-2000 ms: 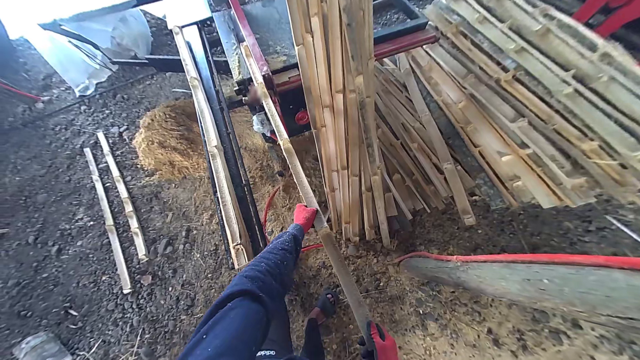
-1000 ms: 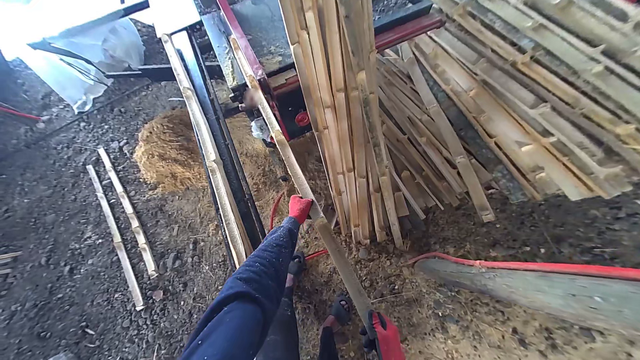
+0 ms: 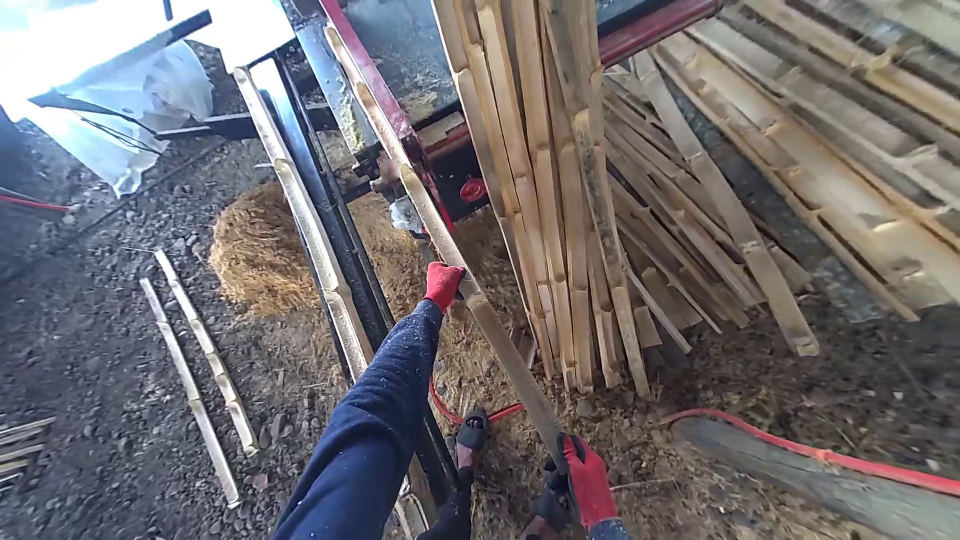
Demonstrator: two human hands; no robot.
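A long split bamboo strip (image 3: 491,330) runs from the red metal frame of a machine (image 3: 375,82) down toward me. My left hand (image 3: 444,285), in a red glove, grips it near its middle. Around its near end closes my right hand (image 3: 587,480), in a red and black glove. The strip's far part lies along the red frame. To its left, another bamboo strip (image 3: 304,202) rests along a dark metal rail (image 3: 341,225). Right of the held strip leans a stack of split bamboo (image 3: 551,187).
More bamboo strips lie at the right (image 3: 832,157). A shavings heap (image 3: 259,247) and two strips (image 3: 191,382) are on the ground at left. A red hose (image 3: 825,454) runs along a log (image 3: 795,472) at lower right. My feet (image 3: 474,435) stand beside the rail.
Both hands keep their hold on the bamboo strip, with little plain movement between frames. The view has shifted slightly, and bamboo pieces now show at the lower left edge.
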